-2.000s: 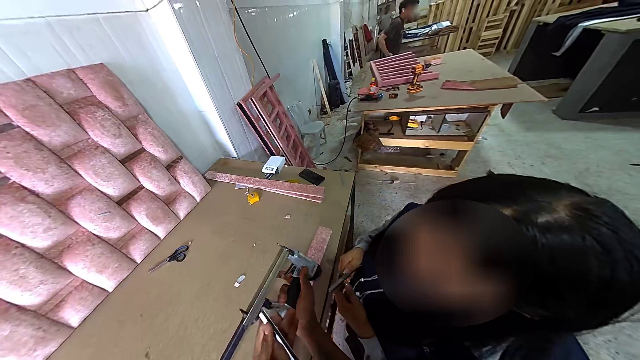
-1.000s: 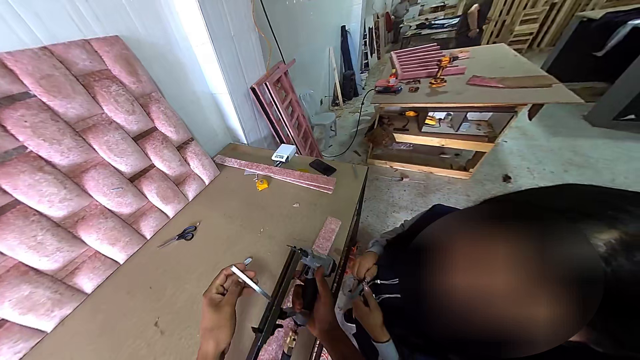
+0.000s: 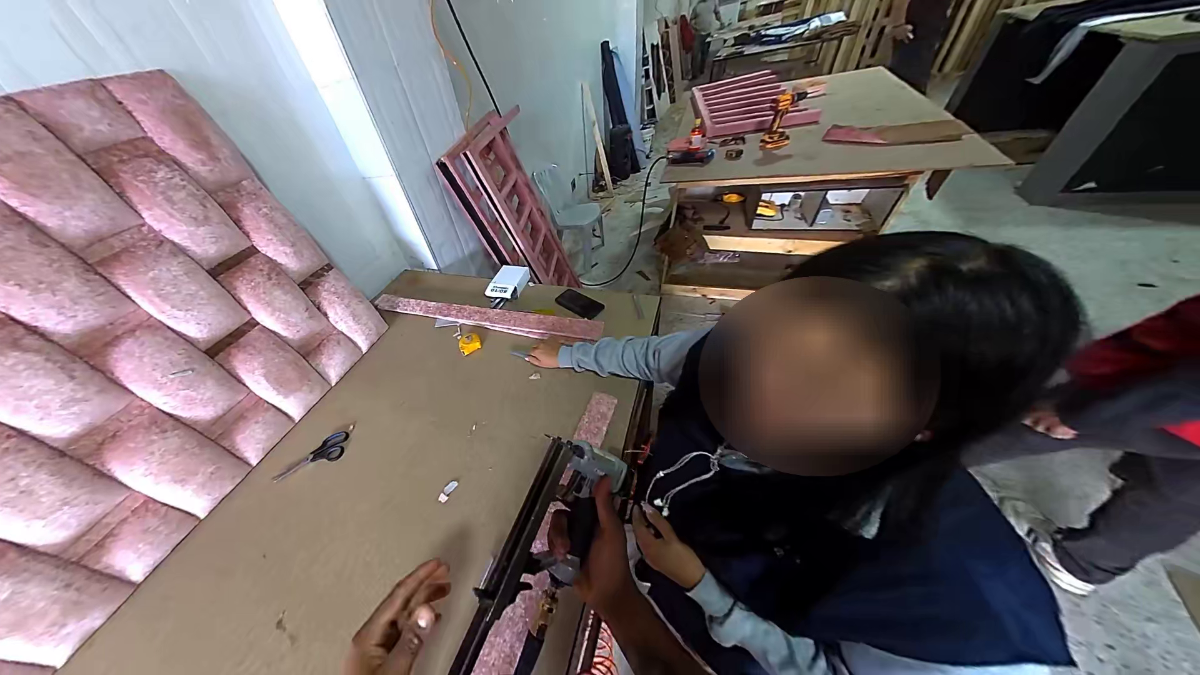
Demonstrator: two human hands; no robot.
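Observation:
My right hand [image 3: 600, 544] is closed around the grip of a pneumatic staple gun [image 3: 595, 466], whose long dark magazine slants down to the lower edge. Under the tool runs a pink fabric-covered strip [image 3: 595, 420], partly hidden. My left hand [image 3: 405, 614] is over the tabletop [image 3: 375, 525], left of the magazine, its fingers apart and nothing seen in it. A small white piece [image 3: 448, 490] lies above it, and scissors [image 3: 323, 452] rest at the left. Another person's hand [image 3: 544, 354] touches the table near a yellow tape measure [image 3: 470, 343].
A tufted pink panel [image 3: 150, 309] leans at the left. A pink strip [image 3: 497, 319], a white box [image 3: 507, 282] and a phone [image 3: 579, 303] lie at the far end. A person [image 3: 844, 525] is close on the right; another's legs [image 3: 1087, 525] show behind.
The thin white object held in my left hand one second ago is no longer in it. The other person's arm now reaches onto the table. My right hand keeps hold of the staple gun.

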